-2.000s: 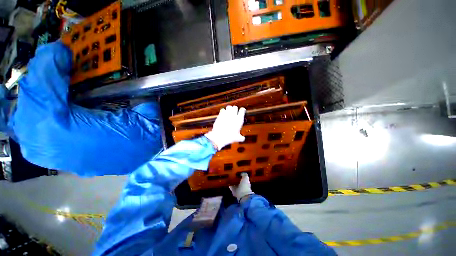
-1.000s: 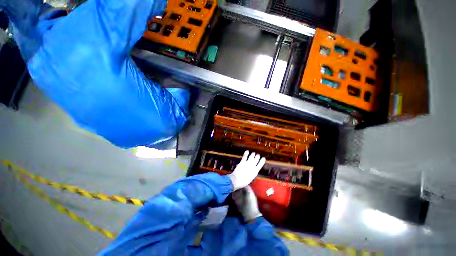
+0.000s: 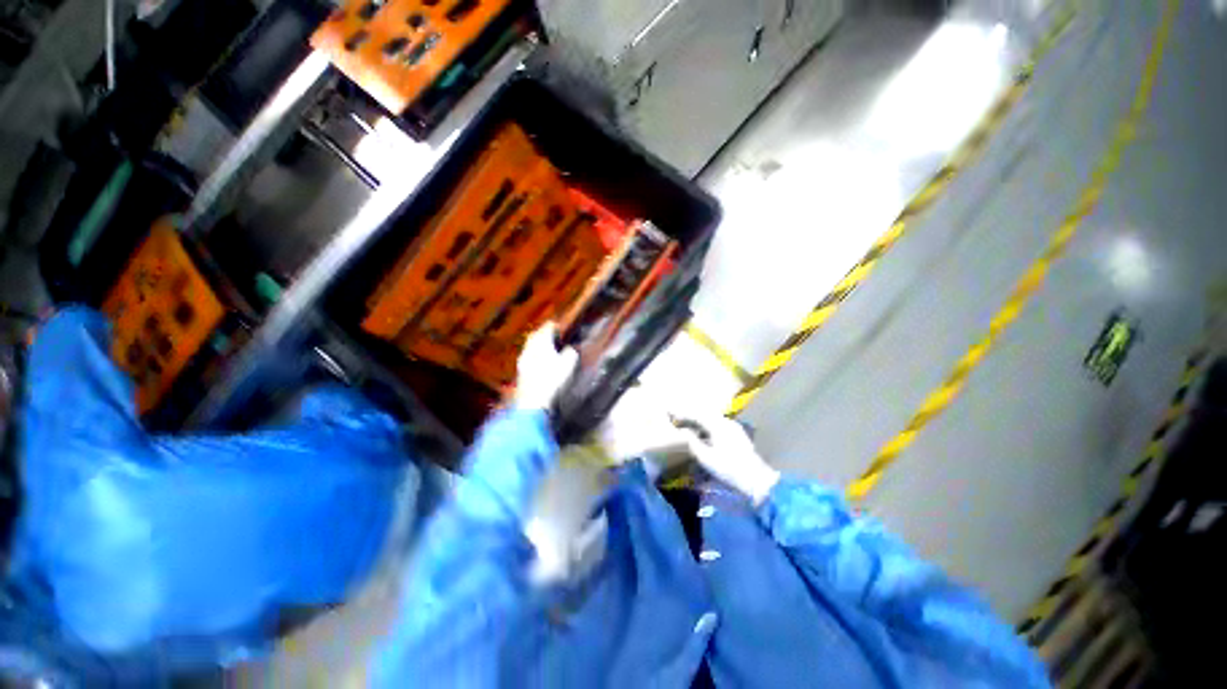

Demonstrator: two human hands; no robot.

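Observation:
A black tote (image 3: 700,215) holds several orange plates (image 3: 471,249) with square cut-outs, standing on edge and leaning together. A narrow framed plate (image 3: 612,285) stands near the tote's right wall, with dark and silvery parts along it. My gloved left hand (image 3: 542,366) touches this plate's near end; whether its fingers close on it is unclear. My gloved right hand (image 3: 727,455) is outside the tote, near my body, with fingers apart. A small dark spot shows at its fingertips, too blurred to name. Something red shows between the plates.
A metal conveyor rail (image 3: 316,256) runs along the tote's left side. Orange-covered boards sit on the line at the top (image 3: 404,47) and at the left (image 3: 164,316). A person in a blue smock (image 3: 215,518) is at the lower left. Yellow-black tape (image 3: 861,276) crosses the grey floor.
The view has turned, so the tote now lies slanted. My right hand has moved away from my left hand and out of the tote. My left hand has shifted to the framed plate's near end.

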